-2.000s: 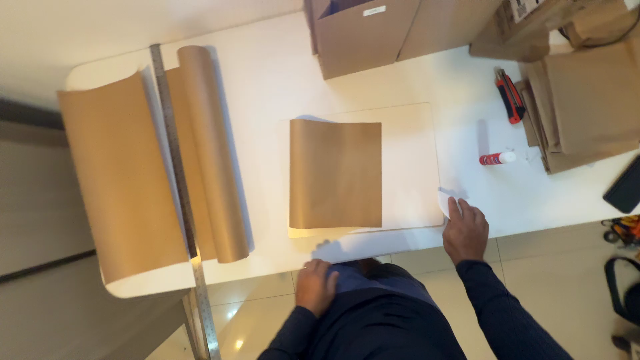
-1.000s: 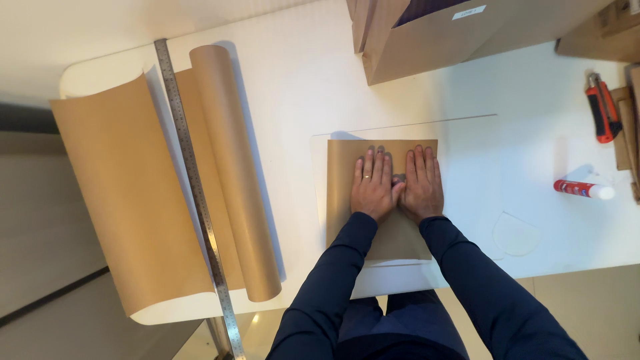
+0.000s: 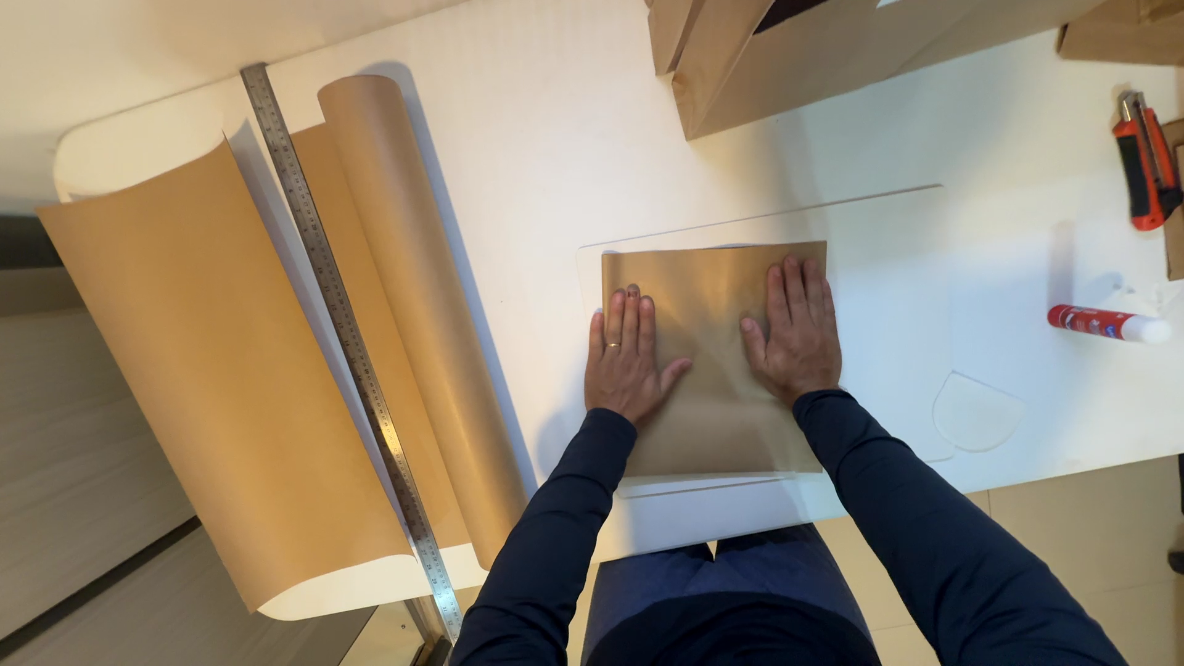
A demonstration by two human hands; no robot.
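A folded piece of brown kraft paper [image 3: 712, 398] lies on a thin clear sheet [image 3: 893, 277] on the white table. My left hand [image 3: 631, 361] rests flat on the paper's left edge, palm down, with a ring on one finger. Flat on its right edge lies my right hand [image 3: 794, 328], thumb pointing inward. Neither hand grips anything; the paper under the palms is hidden. Just right of the sheet's lower corner is a small clear rounded piece [image 3: 976, 412].
At left a steel ruler [image 3: 324, 250] lies across brown paper [image 3: 203, 370] beside its roll [image 3: 416, 305]. A glue stick [image 3: 1101, 322] and a red-and-black utility knife [image 3: 1145, 162] are at right. A large brown paper bag [image 3: 832, 55] stands at the back.
My hands were together on the paper's middle a second ago and have spread apart to its two sides. Two seconds ago both were at the table's front edge, off the paper.
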